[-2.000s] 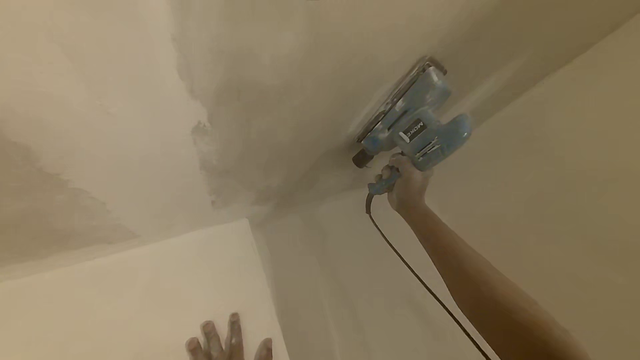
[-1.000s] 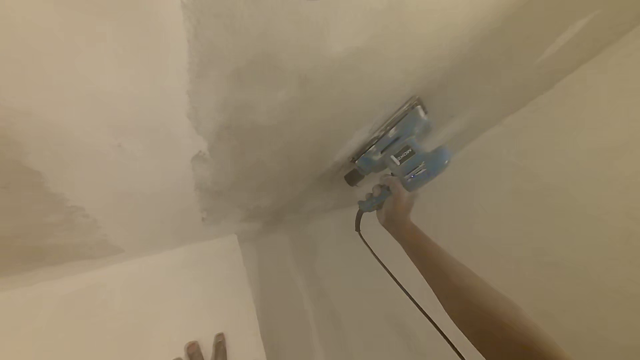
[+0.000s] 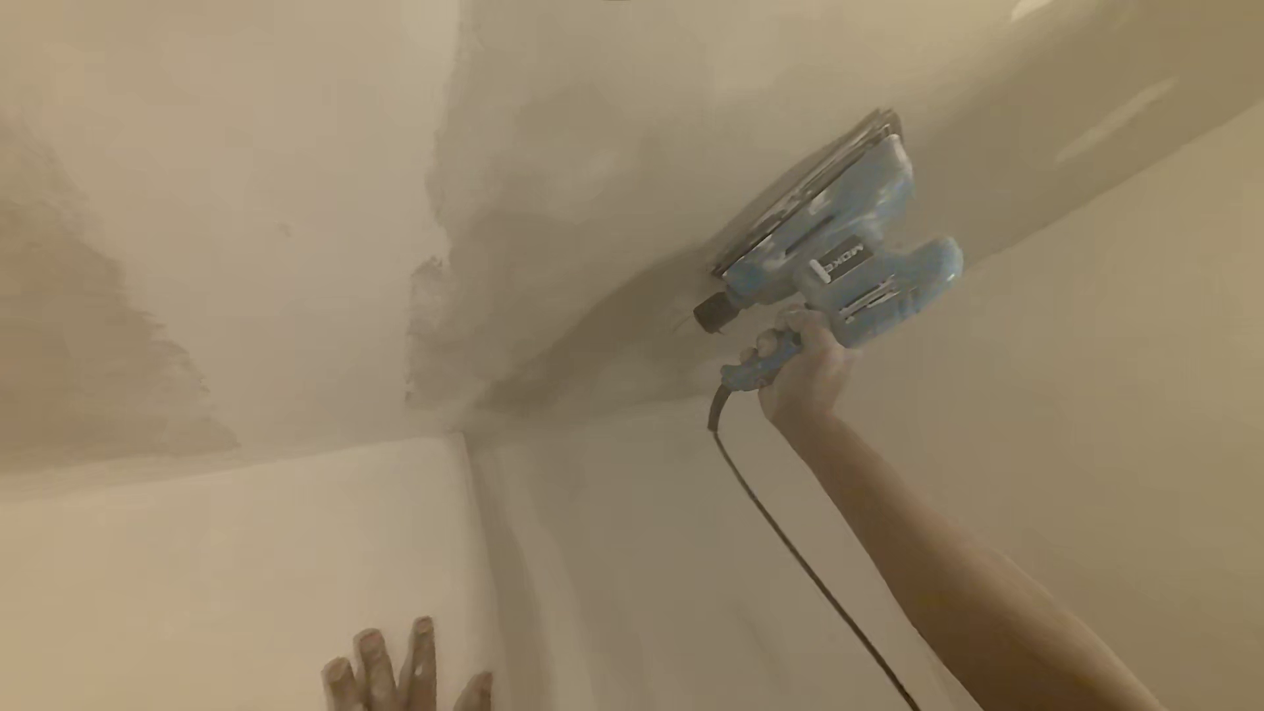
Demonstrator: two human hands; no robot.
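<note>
My right hand (image 3: 805, 370) is closed around the handle of a blue electric sander (image 3: 849, 257), right of the middle of the view. The sander is tilted, its flat sanding pad (image 3: 805, 197) turned up toward the plastered ceiling (image 3: 592, 148); whether the whole pad touches cannot be told. A black dust port sticks out at its near left end. From the handle a dark power cord (image 3: 790, 543) runs down to the lower edge. At the bottom left, my left hand (image 3: 395, 676) shows only spread, dusty fingers in front of the pale wall (image 3: 227, 573); its palm is out of view.
Two walls and the ceiling meet at a corner (image 3: 462, 433) left of the sander. Darker, uneven patches (image 3: 79, 336) mark the ceiling at the left and around the sander. The right wall (image 3: 1116, 395) lies behind my right forearm.
The sander in my right hand has moved a little down and left, then back up. Fewer of my left fingers showed one second ago than now.
</note>
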